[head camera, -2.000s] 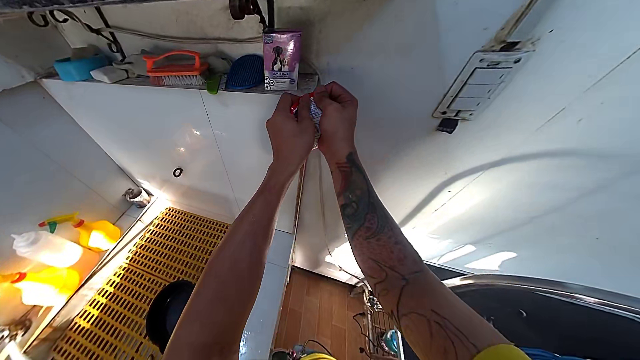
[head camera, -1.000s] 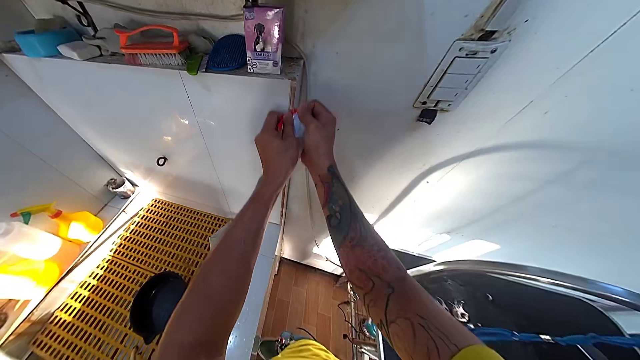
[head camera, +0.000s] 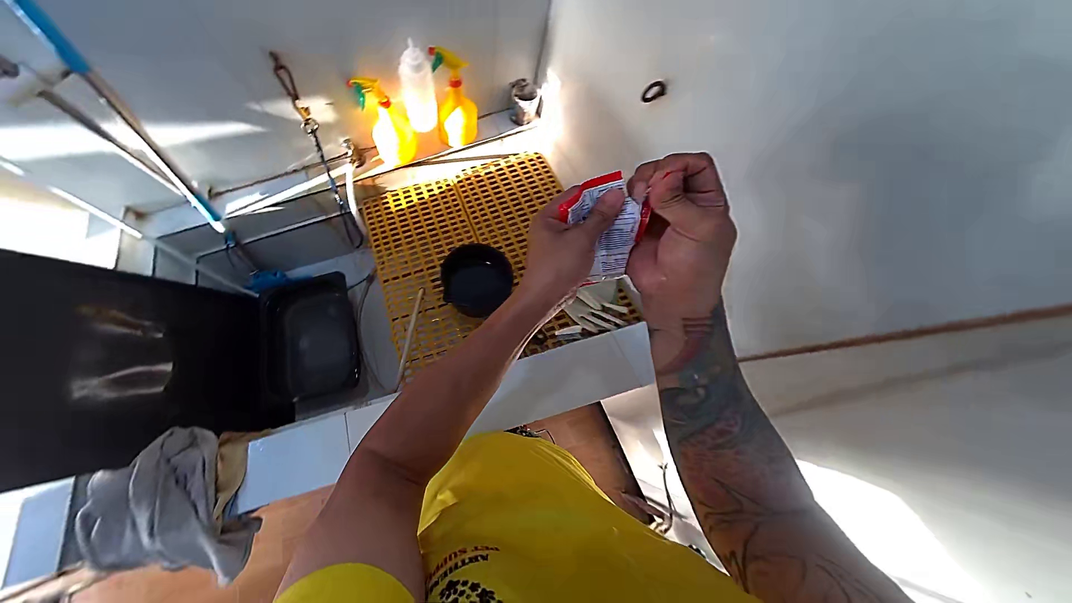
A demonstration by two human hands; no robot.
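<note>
A small sachet (head camera: 615, 239), white with red edges and fine print, is held up between my two hands. My left hand (head camera: 574, 239) grips its left side, with the thumb pressed flat on the printed face. The fingers of my right hand (head camera: 687, 218) are curled around its right edge, and a bit of red shows at the fingertips. Beyond and below my left forearm, a round black bowl (head camera: 477, 280) with dark contents rests on a yellow slatted grate (head camera: 419, 222).
Two yellow spray bottles (head camera: 394, 134) flank a white squeeze bottle (head camera: 418, 88) on the far ledge. Pale gloves (head camera: 596, 310) lie on the grate near my wrists. At left are a black tray (head camera: 314, 335) and a grey cloth (head camera: 163, 502) over the tiled edge.
The view has swung left, bringing the grate and bowl nearer the centre. My hands have moved from near the brush shelf to above the grate, and more of the sachet shows.
</note>
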